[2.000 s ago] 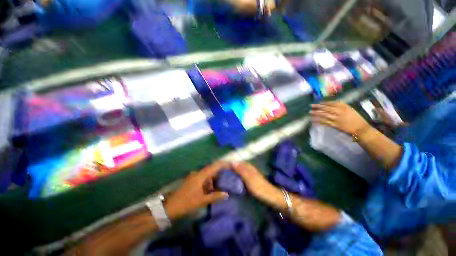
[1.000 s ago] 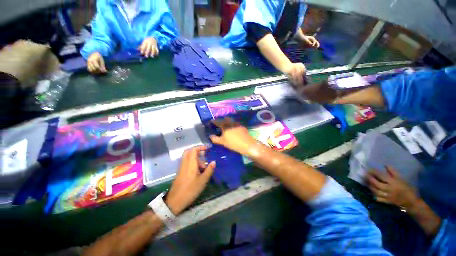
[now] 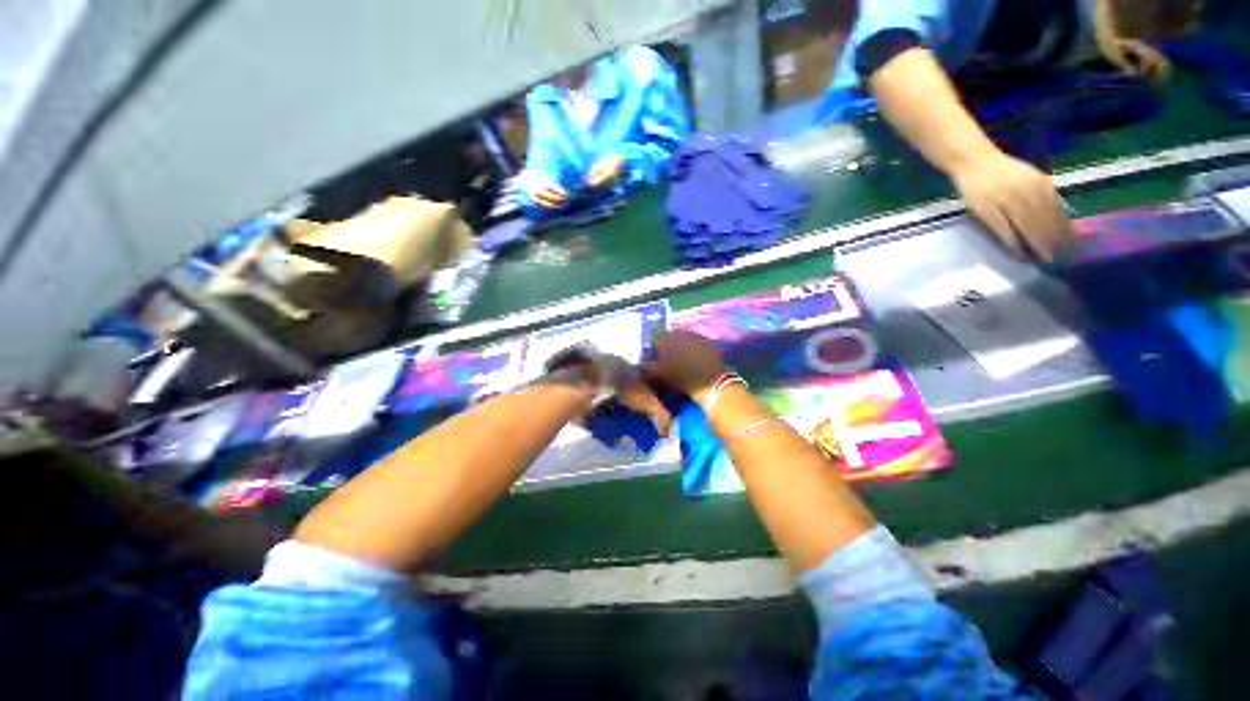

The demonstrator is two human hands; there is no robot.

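My left hand (image 3: 613, 388) and my right hand (image 3: 685, 367) are close together over a pale box base (image 3: 569, 460) on the belt. A dark blue card insert (image 3: 628, 427) shows under and between them, along the base's right side. The fingers are blurred and partly hidden, so I cannot tell if either hand grips the card. A box lid with pink, orange and blue artwork (image 3: 877, 427) lies just right of my hands.
Another pale base with a white card (image 3: 980, 318) lies farther right; a worker's hand (image 3: 1014, 206) reaches over it. Blue cartons (image 3: 1104, 623) lie at lower right. Across the line are stacked blue blanks (image 3: 733, 199), a worker in light blue (image 3: 610, 123) and an open brown carton (image 3: 363, 267).
The view has swung left. Both hands have left the loose carton pile for the belt and are now closer together over a base. The worker's hand opposite now reaches over another base.
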